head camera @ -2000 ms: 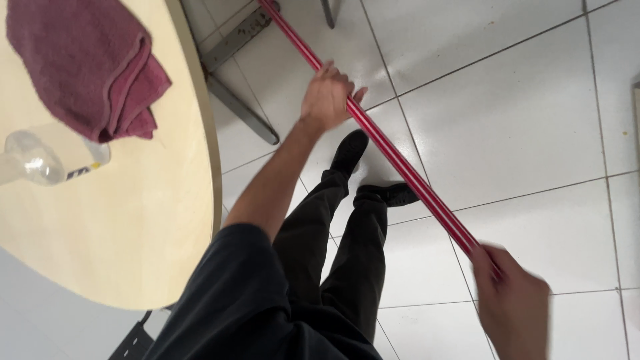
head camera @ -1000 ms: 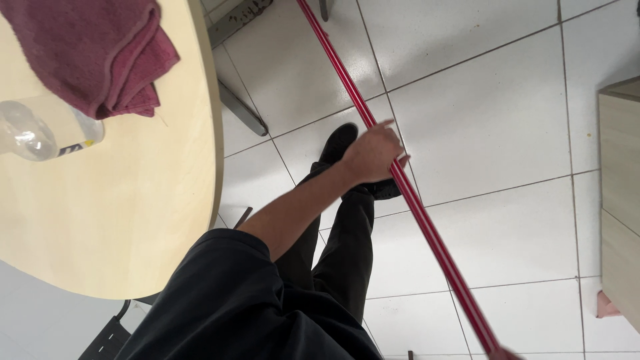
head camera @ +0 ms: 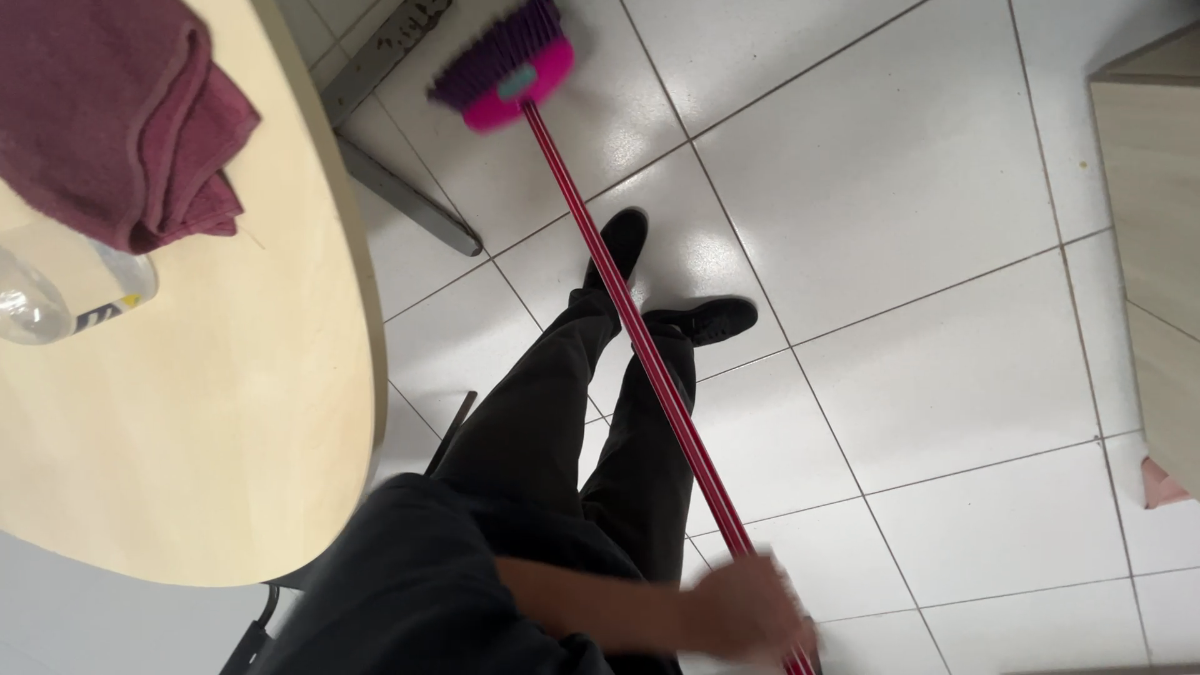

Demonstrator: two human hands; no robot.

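Observation:
My left hand point(head camera: 750, 609), blurred, is closed around the red metal handle of a broom point(head camera: 656, 375) near the bottom edge. The handle runs up and to the left, passing over my legs and shoes. At its top end is a pink broom head point(head camera: 518, 86) with purple bristles point(head camera: 497, 52), slightly blurred, over the white tiled floor. My right hand cannot be made out; the handle's lower end leaves the frame below my left hand.
A round-edged pale wooden table point(head camera: 234, 422) at left bears a maroon cloth point(head camera: 103, 112) and a clear plastic bottle point(head camera: 56, 291). Grey metal legs point(head camera: 408, 192) stand beside it. A wooden cabinet point(head camera: 1158, 234) and a pink object point(head camera: 1162, 486) are at right.
My left hand has moved down toward the bottom edge, still on the handle. The broom head has come into view at the top. My right hand, earlier on the handle's lower part, has left view.

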